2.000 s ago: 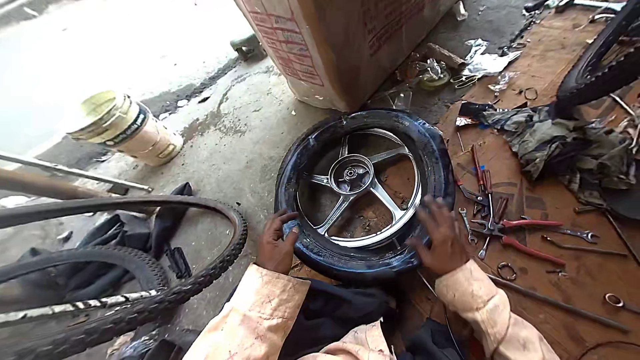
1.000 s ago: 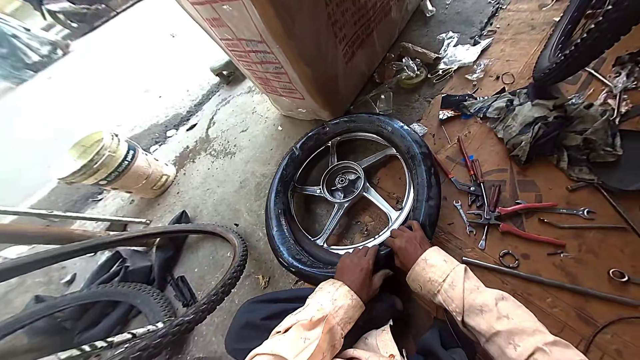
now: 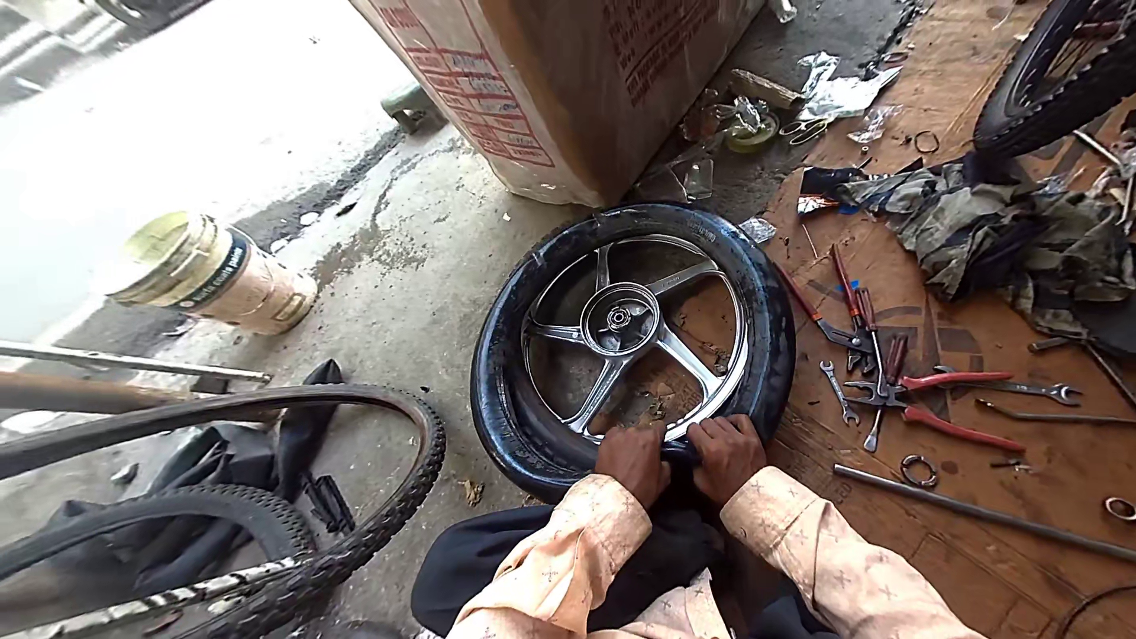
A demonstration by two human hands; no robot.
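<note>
A black rubber tire [image 3: 769, 306] lies around a silver five-spoke alloy wheel [image 3: 619, 318] on the floor in front of me. At the lower left the tire stands off the rim, with a dark gap between them. My left hand [image 3: 634, 463] is closed on the tire's near edge, knuckles up, beside the rim. Just to its right, my right hand [image 3: 728, 453] grips the same near edge, fingers curled over it. The two hands nearly touch, and the tire's part beneath them is hidden. Dark-clothed legs lie just under the hands.
Right, on brown cardboard [image 3: 958, 444], lie red-handled pliers [image 3: 958, 426], a small wrench [image 3: 838, 390], a metal rod [image 3: 976, 513] and a crumpled cloth [image 3: 976, 222]. A large carton [image 3: 550, 98] stands beyond the wheel. Left are a paint bucket [image 3: 222, 275] and loose bicycle tires [image 3: 417, 426].
Two seconds ago my hands were apart at the tire's left and right sides, the right one with spread fingers. They have come together at its near edge and closed on it.
</note>
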